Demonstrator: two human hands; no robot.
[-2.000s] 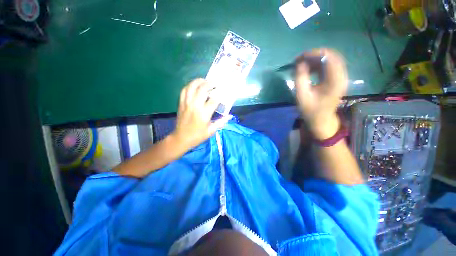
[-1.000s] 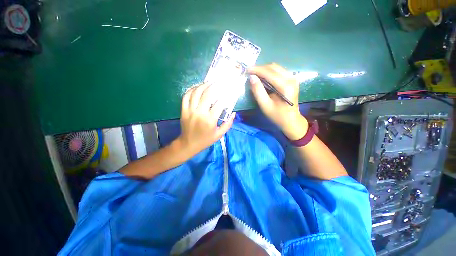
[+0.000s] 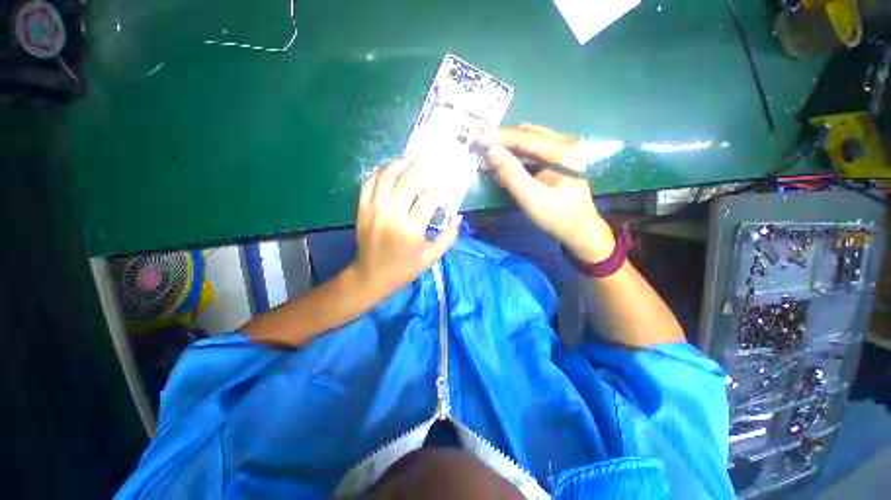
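Observation:
The open smartphone [image 3: 451,132] lies tilted on the green mat, its board side up and its middle washed out by glare. My left hand [image 3: 396,220] holds its lower left part, fingers over the edge and thumb at the bottom end. My right hand [image 3: 542,181] is at the phone's right edge and holds dark tweezers [image 3: 532,156] like a pen. The tweezers' tip is by the phone's right side, partly hidden by my fingers. I cannot tell whether it grips a part.
A grey parts tray [image 3: 721,264] with small metal parts is at the right. A white card [image 3: 593,15] lies at the top edge. A bent wire [image 3: 291,34] is at upper left, a black fan [image 3: 41,29] at far left. A yellow block [image 3: 852,146] is at far right.
My right hand has come from the right to the phone with the tweezers. Since the last earlier frame the tweezers lie flatter. My left hand still holds the phone.

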